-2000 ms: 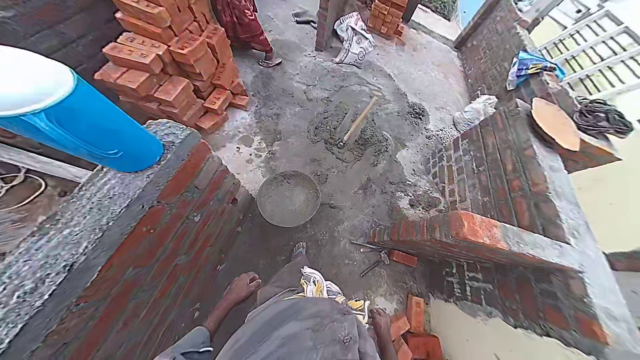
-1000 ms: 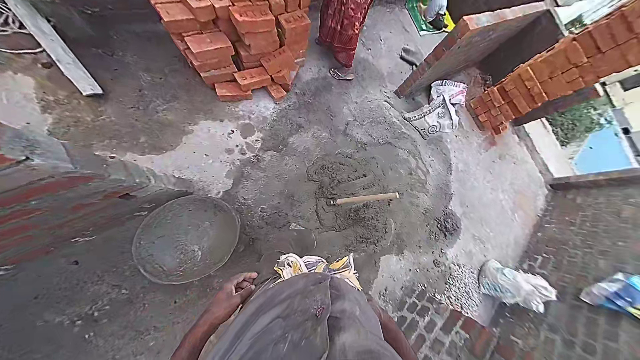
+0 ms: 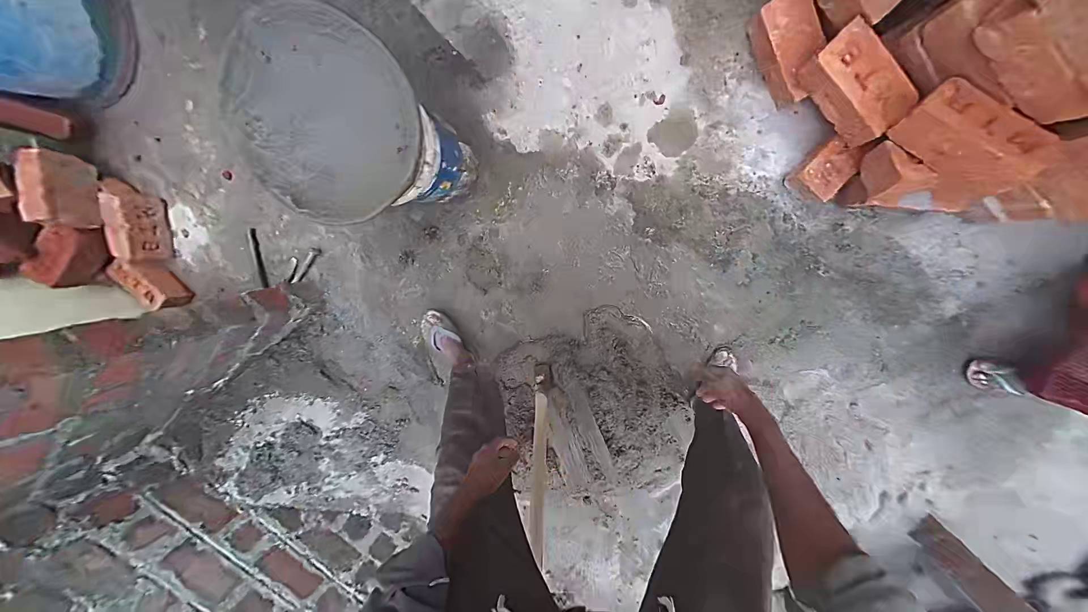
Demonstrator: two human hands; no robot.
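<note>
Wet mortar (image 3: 629,408) lies in a patch on the ground between my feet. A wooden-handled hoe (image 3: 540,459) rests with its head in that mortar, its handle running toward me between my legs. Just left of the handle, my left hand (image 3: 493,466) hangs over my left leg with nothing seen in it. My right hand (image 3: 722,389) is over my right shin, beyond the mortar's right edge, its fingers loosely bent and no object visible in it. Farther ahead on the left is a wide round metal pan (image 3: 327,110) with a grey surface, beside a blue and white bucket (image 3: 446,166).
Stacked red bricks (image 3: 960,127) stand at upper right, more bricks (image 3: 59,187) at left. Metal tools (image 3: 302,265) lie near the left bricks. A brick wall (image 3: 195,544) borders the lower left. Another person's foot (image 3: 990,374) is at the right edge.
The view has turned strongly and I now stand astride the mortar, with the hoe between my legs. Both my hands have moved out over my legs.
</note>
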